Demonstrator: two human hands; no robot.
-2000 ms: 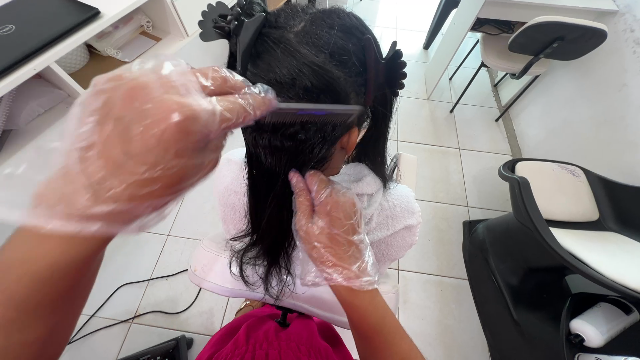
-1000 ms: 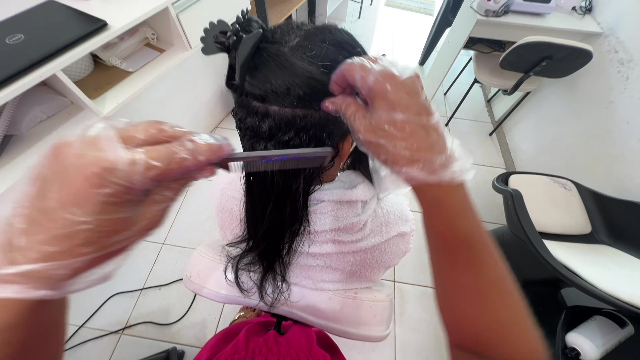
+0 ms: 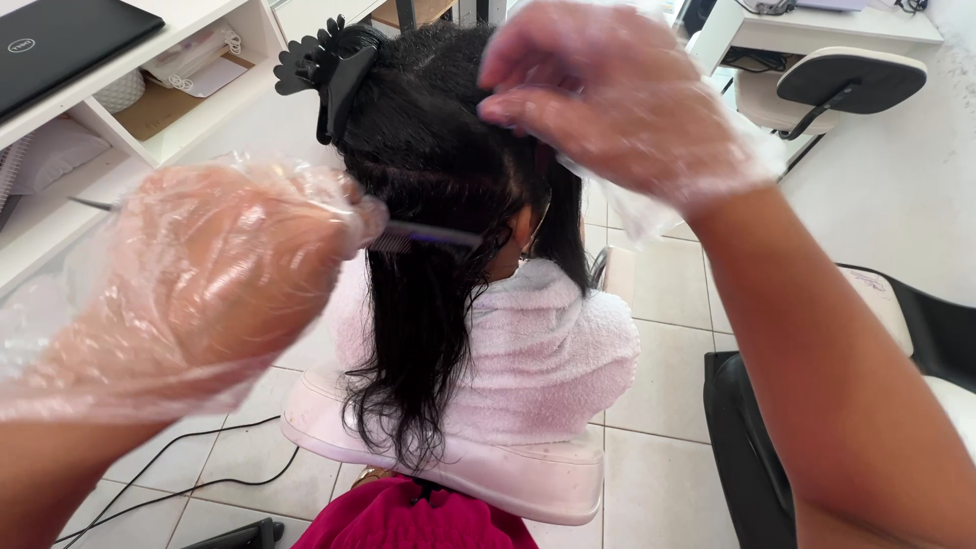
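Observation:
My left hand (image 3: pixel 236 252), in a clear plastic glove, is closed around a tail comb (image 3: pixel 427 232). The comb's teeth lie against the dark hair (image 3: pixel 415 320) of a seated person seen from behind, and its thin tail pokes out behind my hand. My right hand (image 3: pixel 602 99), gloved likewise, is raised at the right of the head with thumb and fingers curled; whether it holds any hair is unclear. A black claw clip (image 3: pixel 343 88) gathers hair at the upper left of the head. Over the person's shoulders lies a white towel (image 3: pixel 549 343).
The person sits in a pale padded chair (image 3: pixel 526 473). Shelving at the left bears a black Dell laptop (image 3: pixel 69 46). Cables (image 3: pixel 206 480) cross the tiled floor at the lower left. A black-framed chair (image 3: pixel 938 328) is at the right, and an office chair (image 3: pixel 850 80) stands behind.
Two seconds ago my right hand was low beside the hanging hair; it has risen to the right of the head. The comb stays in my left hand. The view has shifted closer.

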